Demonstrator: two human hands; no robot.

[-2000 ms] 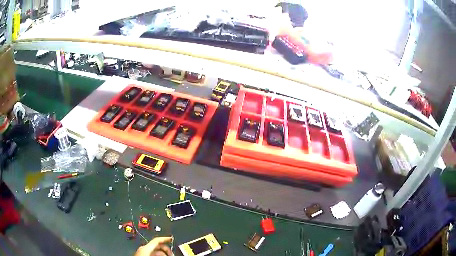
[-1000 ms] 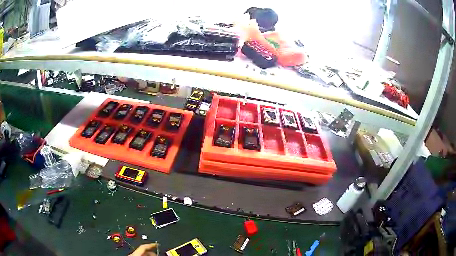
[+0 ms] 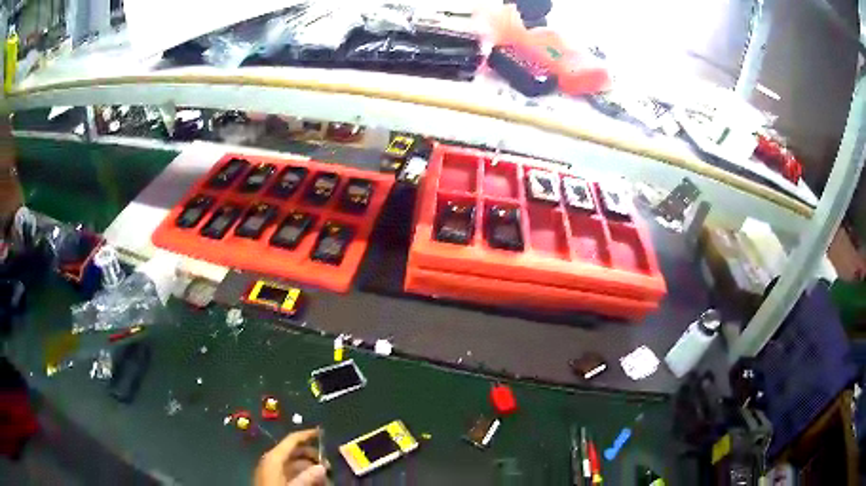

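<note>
My left hand shows at the bottom edge, left of centre, cut off by the frame. Its fingers are bent, with a thin upright thing at the fingertips, too blurred to name. My right hand is not in view. A yellow-faced phone part with a dark window lies just right of my left hand. A loose LCD screen with a yellow tab lies behind it on the green mat. Two small red pieces with yellow centres lie behind my left hand.
Red-orange foam trays holding phones stand on the raised ledge. A yellow-framed phone lies before the left tray. A red block, hand screwdrivers and a blue pry tool lie right. A white bottle stands far right.
The whole view shifted left, then back right. Slightly more of my left hand shows than one second ago. The phone part and LCD screen keep their places on the mat.
</note>
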